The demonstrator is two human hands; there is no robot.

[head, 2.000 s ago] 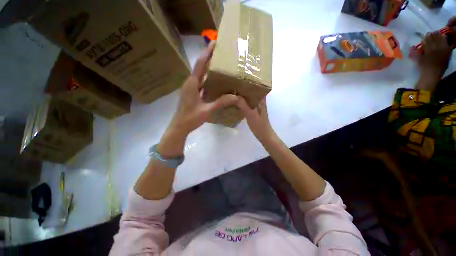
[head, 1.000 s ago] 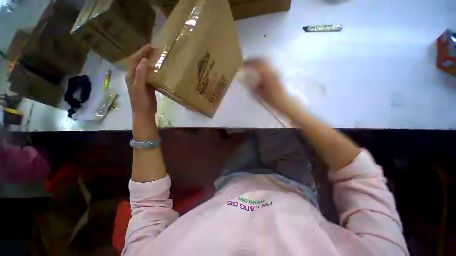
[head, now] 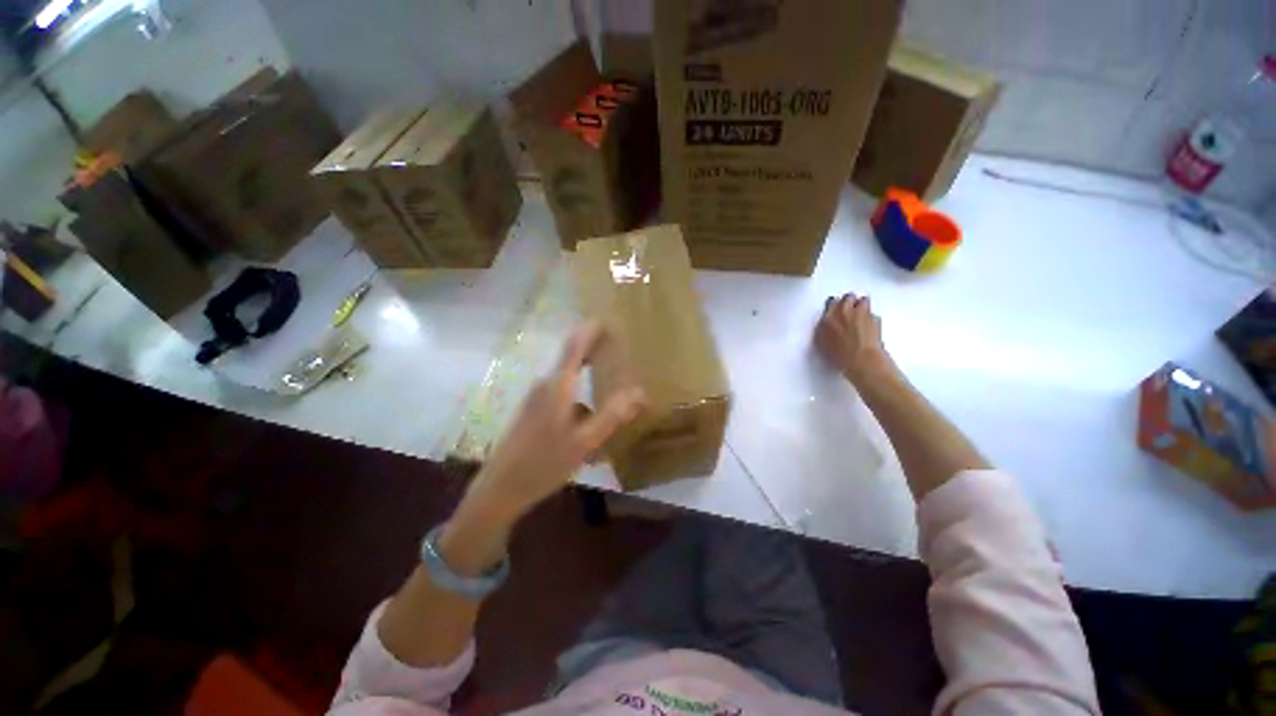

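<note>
A small brown inner carton (head: 651, 329) with shiny clear tape on top stands on the white table in front of me. My left hand (head: 567, 427) is at its near left side, thumb and forefinger spread, not closed round it; whether the fingertips touch it is unclear. My right hand (head: 851, 336) is low on the table to the right of the carton, fingers curled. A small dark spot shows at its fingertips; I cannot tell if it holds something.
A tall master carton (head: 763, 168) stands behind, beside an open carton of orange-topped boxes (head: 595, 119). A coloured tape roll (head: 917, 235) is at back right, a retail box (head: 1210, 427) at far right. Two cartons (head: 427, 189), a black strap (head: 249, 311) and a yellow cutter (head: 351, 302) are left.
The carton, earlier held up tilted, now stands on the table. My left hand has loosened from it. My right hand has moved away from the carton to the table. The view has shifted.
</note>
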